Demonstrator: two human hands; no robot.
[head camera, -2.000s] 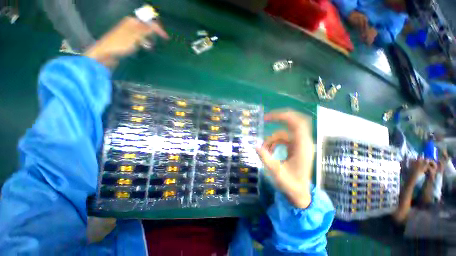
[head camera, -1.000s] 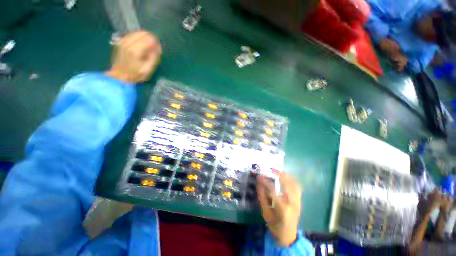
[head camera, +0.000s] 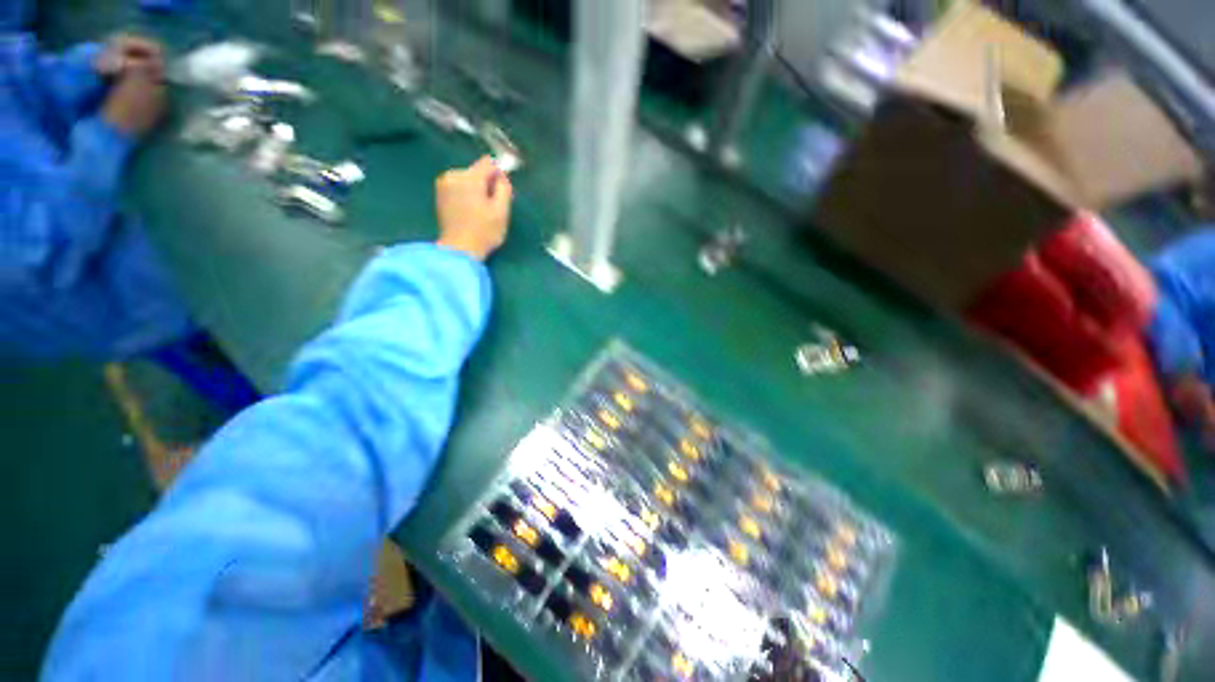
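Observation:
My left hand (head camera: 474, 209) is stretched far forward over the green surface (head camera: 533, 386). Its fingers are closed at the end of a small silver-white electronic unit (head camera: 498, 144), which sticks out past the fingertips; blur hides the exact grip. The clear blister tray (head camera: 693, 533) lies tilted in front of me, its pockets holding black parts with orange spots. A dark, blurred thing (head camera: 786, 656) shows over the tray's lower edge at the picture's bottom. My right hand is out of the picture.
A grey post (head camera: 602, 147) stands just right of my left hand. Piled units (head camera: 273, 140) lie at the left beside another person's hands (head camera: 131, 83). Single units (head camera: 826, 353) are scattered rightward. A carton (head camera: 919, 200) and red bags (head camera: 1073, 300) are across the line.
The view has swung left, so the tray sits lower and turned. My left hand has reached farther forward, to a unit beyond the post. My right hand has left the picture.

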